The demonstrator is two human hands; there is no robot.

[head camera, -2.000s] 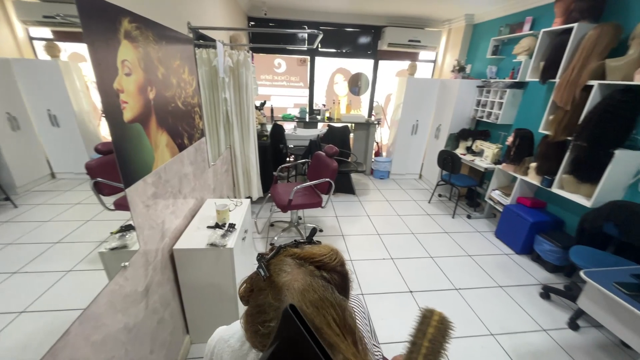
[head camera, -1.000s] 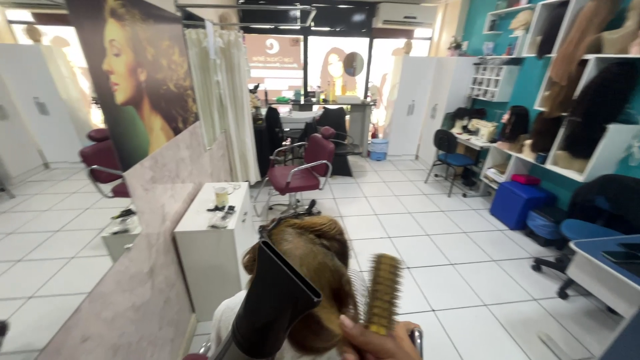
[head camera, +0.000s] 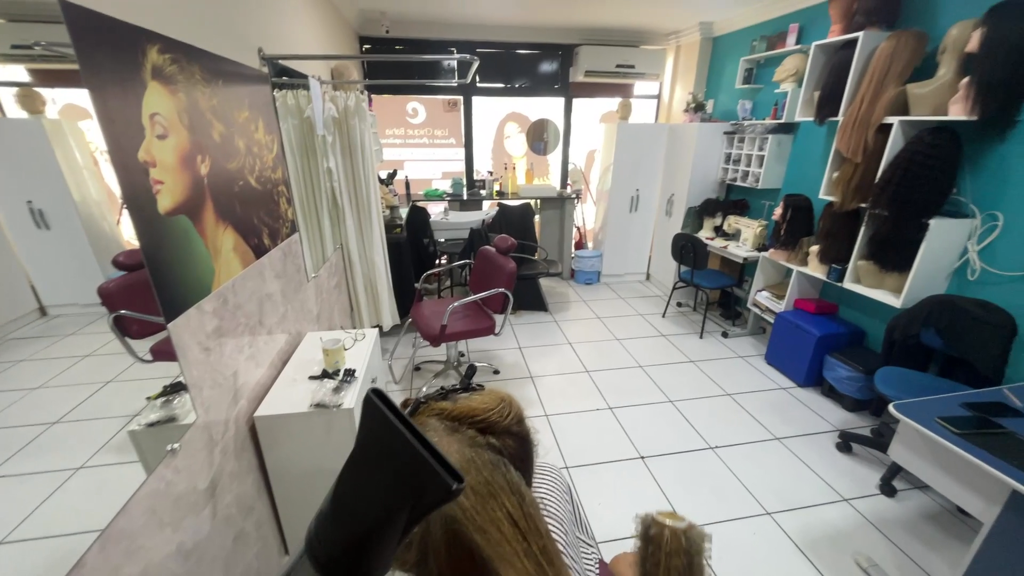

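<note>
A black hair dryer (head camera: 384, 488) with a flat nozzle rises from the bottom edge, its nozzle over the brown, partly lightened hair (head camera: 488, 496) of a seated person. My left hand is out of view, and the dryer's handle is hidden. At the bottom right of centre, a little of my right hand (head camera: 622, 563) shows, closed at a round hairbrush (head camera: 670, 546) that stands upright, blurred, to the right of the head. Black hair clips (head camera: 460, 388) hold hair at the top of the head. The person wears striped cloth (head camera: 564, 508).
A white cabinet (head camera: 280, 432) with a mug (head camera: 334, 353) and clips (head camera: 330, 387) stands at left beside the mirror (head camera: 48, 384). A burgundy salon chair (head camera: 456, 316) is ahead. At right are a blue-topped desk (head camera: 920, 404), an office chair (head camera: 912, 382) and wig shelves (head camera: 920, 296).
The brush in my right hand has moved right, away from the hair, since one second ago. The dryer came further into view between the first frame and the second.
</note>
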